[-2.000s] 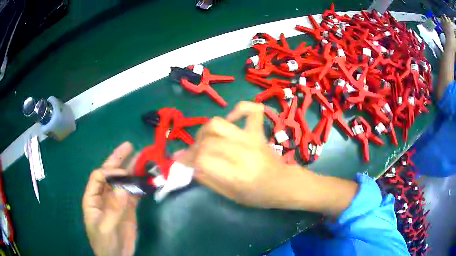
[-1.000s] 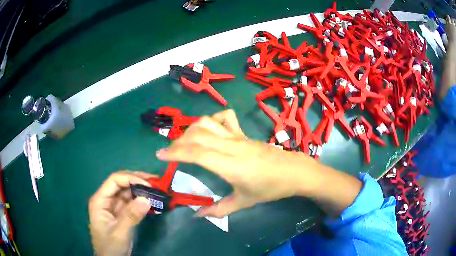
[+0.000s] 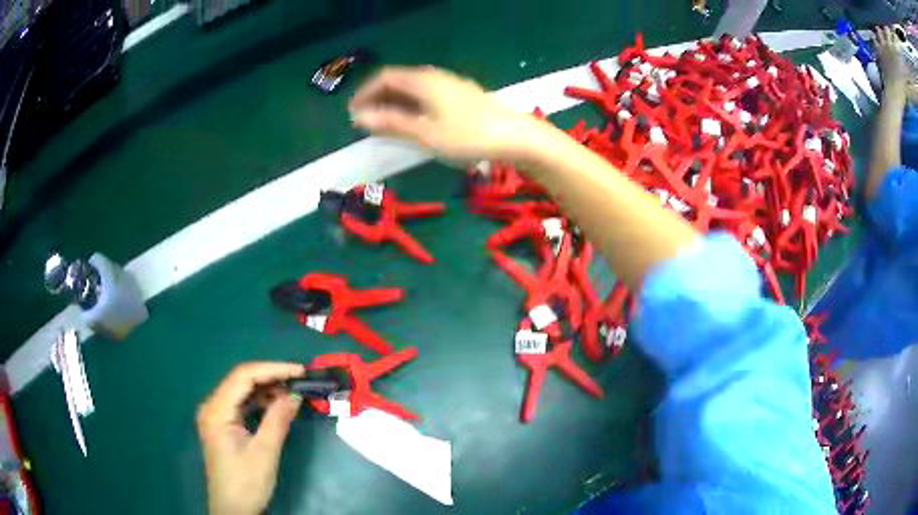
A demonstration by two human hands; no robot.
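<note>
My left hand [image 3: 242, 427] is at the lower left, its fingers closed on a black housing [image 3: 317, 385]. A red spring clamp [image 3: 367, 380] with a white label is at the housing's right end; whether its jaws grip the housing is unclear. A white wipe [image 3: 403, 458] lies just below this clamp. My right hand [image 3: 433, 111] is raised over the white strip, blurred, fingers apart, with nothing seen in it. Two red clamps with black blocks in their jaws, an upper one [image 3: 388, 223] and a lower one [image 3: 347, 307], lie above my left hand.
A big pile of red clamps [image 3: 745, 131] covers the right; a loose clamp [image 3: 549, 367] lies at its lower left. A whitish bottle [image 3: 116, 302] and paper strips [image 3: 72, 382] are at left. A small dark piece [image 3: 337, 72] lies beyond the strip. Another person's arm [image 3: 886, 131] is at right.
My right hand has moved up and away from the held clamp to above the white strip. The wipe shows more fully. My left hand keeps its hold. The view has shifted upward.
</note>
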